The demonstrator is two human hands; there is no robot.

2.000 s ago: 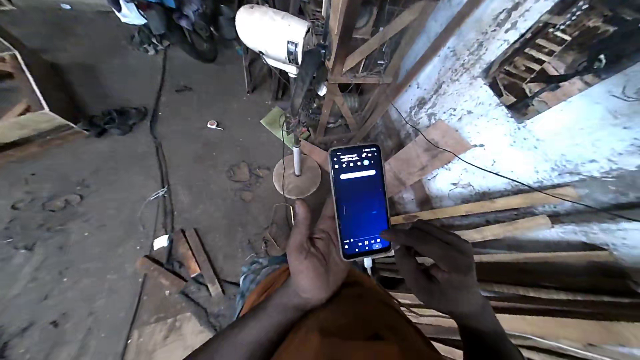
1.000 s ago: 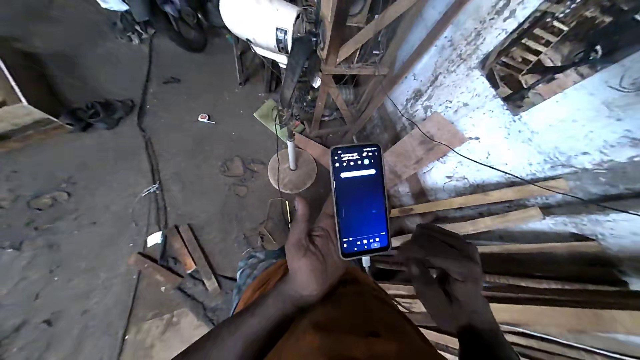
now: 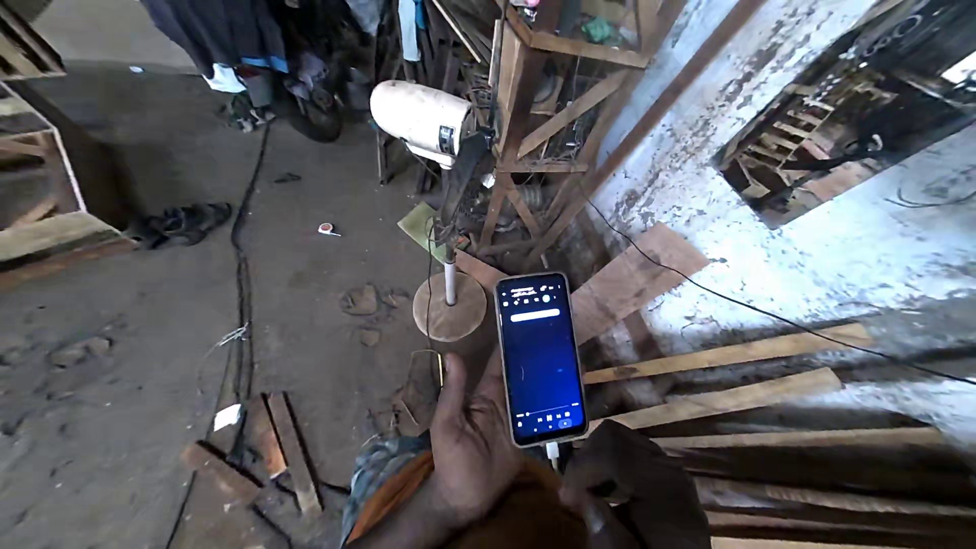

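A smartphone [image 3: 540,366] with a lit blue screen and a pale case edge rests upright in my left hand [image 3: 476,435], whose thumb points up beside it; the fingers lie behind the phone. A white charging plug [image 3: 552,451] sits in the phone's bottom edge, its cable running down. My right hand [image 3: 637,488] is just below and right of the phone's lower corner, with curled fingers near the cable. Whether it touches the cable or holds anything cannot be told. Orange cloth [image 3: 404,488] lies beneath my hands.
Ahead stands a white pedestal fan [image 3: 423,118] on a round base [image 3: 450,306]. Wooden boards [image 3: 732,354] lean along the wall at right. Black cables [image 3: 242,305] cross the dirt floor at left, near wood offcuts [image 3: 293,450] and a small tape measure [image 3: 326,229]. A wooden frame [image 3: 65,229] stands far left.
My right hand has moved down from the phone's lower right corner, and its fingers have curled. My left hand still holds the phone. The view has tilted up somewhat.
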